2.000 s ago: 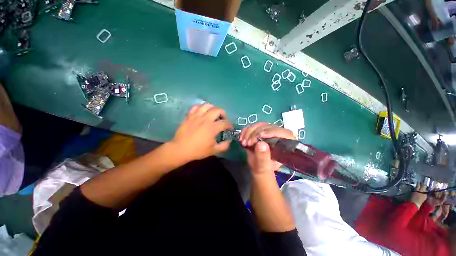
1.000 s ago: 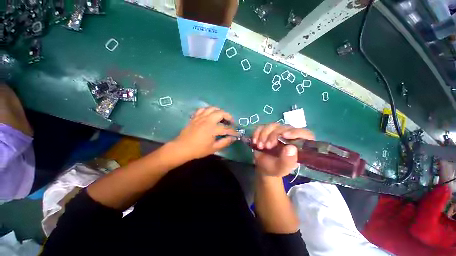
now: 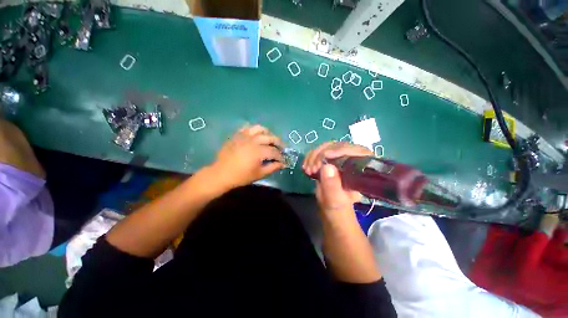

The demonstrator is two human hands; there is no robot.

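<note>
My right hand (image 3: 336, 174) is wrapped around the dark red electric screwdriver (image 3: 383, 180), which lies nearly level with its cord end to the right and its front end to the left. My left hand (image 3: 249, 156) holds a small module (image 3: 289, 158) at its fingertips, just left of the screwdriver's front end. The tip and any screw are too small and blurred to see. A small pile of dark modules (image 3: 129, 124) lies on the green bench (image 3: 75, 118) to the left.
White rings (image 3: 294, 69) lie scattered beyond my hands, near a white square piece (image 3: 364, 132). A blue-and-white carton (image 3: 229, 42) stands by the white rail (image 3: 299, 38). More modules (image 3: 37, 43) are heaped far left. A yellow-rimmed tray (image 3: 499, 129) and black cord are right. People sit on both sides.
The view has shifted slightly. The screwdriver's front end has drawn a little away from my left fingertips, and more of the module shows between my hands. Both hands keep their holds.
</note>
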